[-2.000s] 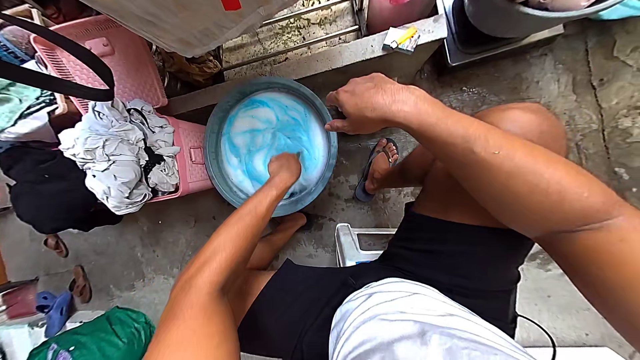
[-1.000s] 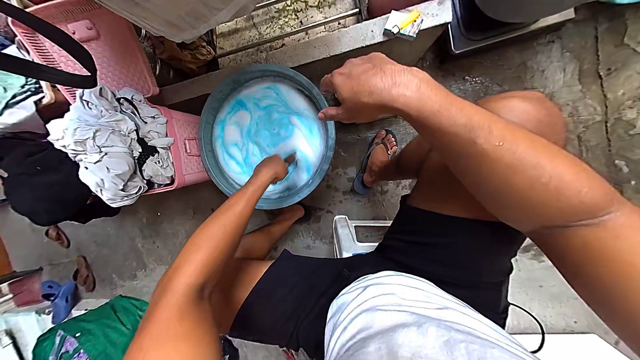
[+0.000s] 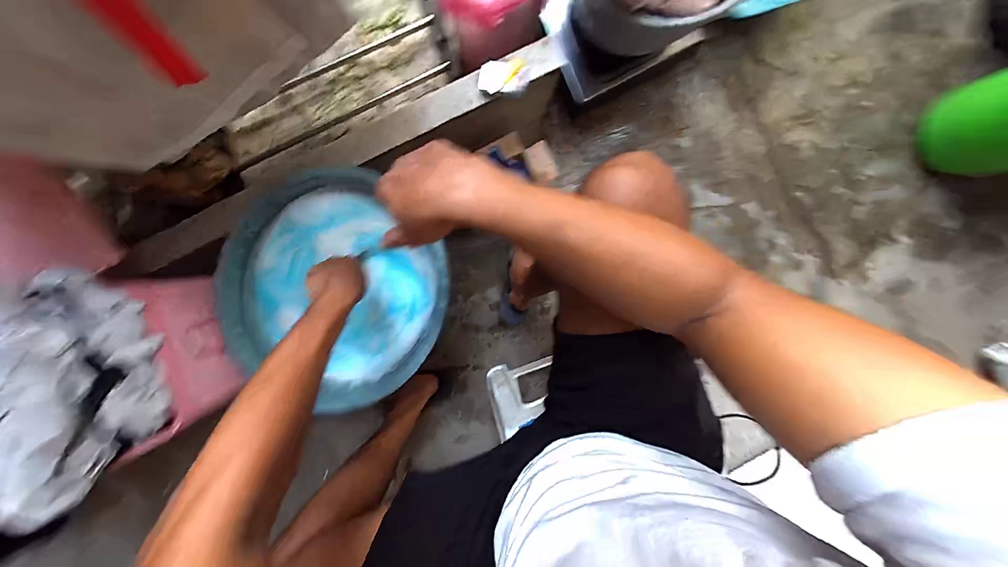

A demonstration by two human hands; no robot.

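Note:
A round grey-blue plastic basin (image 3: pixel 236 315) holds foamy white water (image 3: pixel 378 346) swirled with bright blue. My left hand (image 3: pixel 337 285) is at the water's surface near the middle of the basin; its fingers are partly hidden, and a small dark thing shows beside them, too blurred to name. My right hand (image 3: pixel 429 193) is closed on the basin's rim at the far right side, thumb pointing down over the inside. Left of the basin, a pink plastic basket (image 3: pixel 185 339) carries a heap of grey and white cloth (image 3: pixel 71 378).
A low concrete ledge (image 3: pixel 409 126) runs behind the basin, with a small packet (image 3: pixel 504 76) on it. Beside my legs stands a white plastic stool (image 3: pixel 512 402). A large grey tub (image 3: pixel 622 27) is at the back, and a green object (image 3: pixel 969 126) lies far right.
My left hand has moved from the lower part of the basin toward its middle. My right hand has stayed at the rim. The view has swung to the right and blurred.

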